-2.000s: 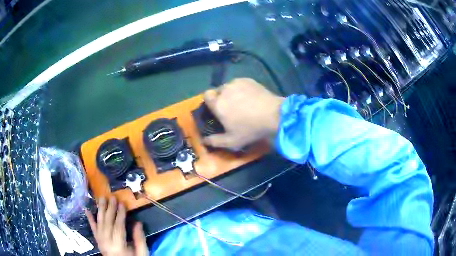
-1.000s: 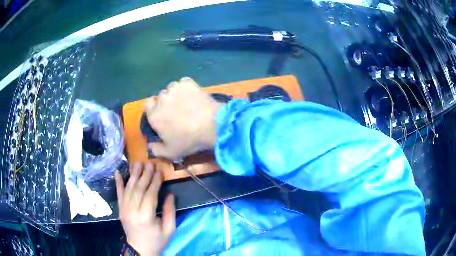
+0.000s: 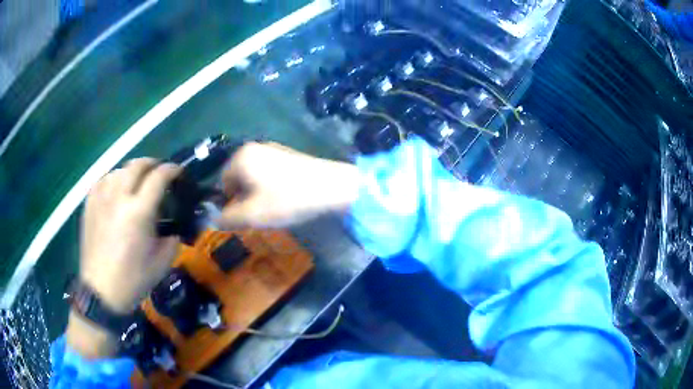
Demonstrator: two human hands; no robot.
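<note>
The orange fixture (image 3: 262, 285) lies slanted in front of me. Two round black modules (image 3: 178, 300) with silver wired parts (image 3: 210, 314) sit in its near positions; the far position shows a bare dark square recess. My left hand (image 3: 125, 228) and my right hand (image 3: 277, 186) hold a black module (image 3: 182, 205) between them, above the fixture's far end. Both hands are blurred. A small silver part (image 3: 210, 211) shows at my right fingertips. The dark screwdriver (image 3: 204, 149) lies behind my hands, mostly hidden.
A clear tray (image 3: 323, 95) with black round parts and silver wired parts stands at the far right. Dark teal crates (image 3: 600, 83) and clear blister trays (image 3: 547, 171) lie farther right. A white edge strip (image 3: 152, 114) curves along the left. Another clear tray (image 3: 23, 334) shows at lower left.
My view has turned right. My left hand has left the fixture's near edge and risen to the black module. My right hand has moved to the far end, where a module has come out of its position.
</note>
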